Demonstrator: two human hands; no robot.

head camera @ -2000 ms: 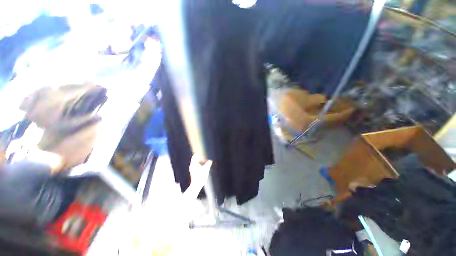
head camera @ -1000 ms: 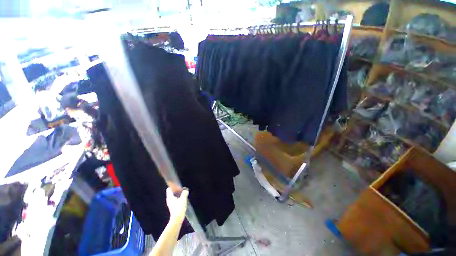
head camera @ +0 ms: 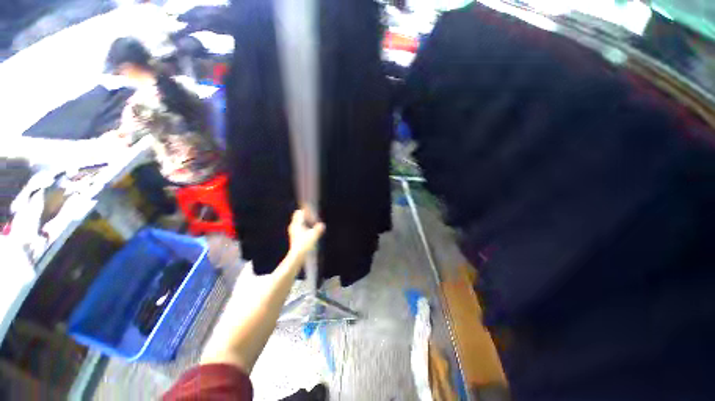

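My left hand (head camera: 304,233) is closed around the upright metal tube (head camera: 302,102) of a garment rack. My bare forearm comes from a dark red sleeve at the bottom left. Black garments (head camera: 353,141) hang behind and on both sides of the tube. The rack's splayed foot (head camera: 315,301) stands on the grey floor below my hand. My right hand is not in view.
A second rail of dark garments (head camera: 580,204) fills the right side, its base bar (head camera: 423,243) on the floor. At left are a blue crate (head camera: 141,294) holding dark cloth, a red stool (head camera: 207,205), a seated person (head camera: 172,117) and a long table (head camera: 63,223).
My left hand still holds the tube, now more upright in view. The second rail's garments are much nearer on the right. The person and stool now show at left; shelves and brown box are out of view.
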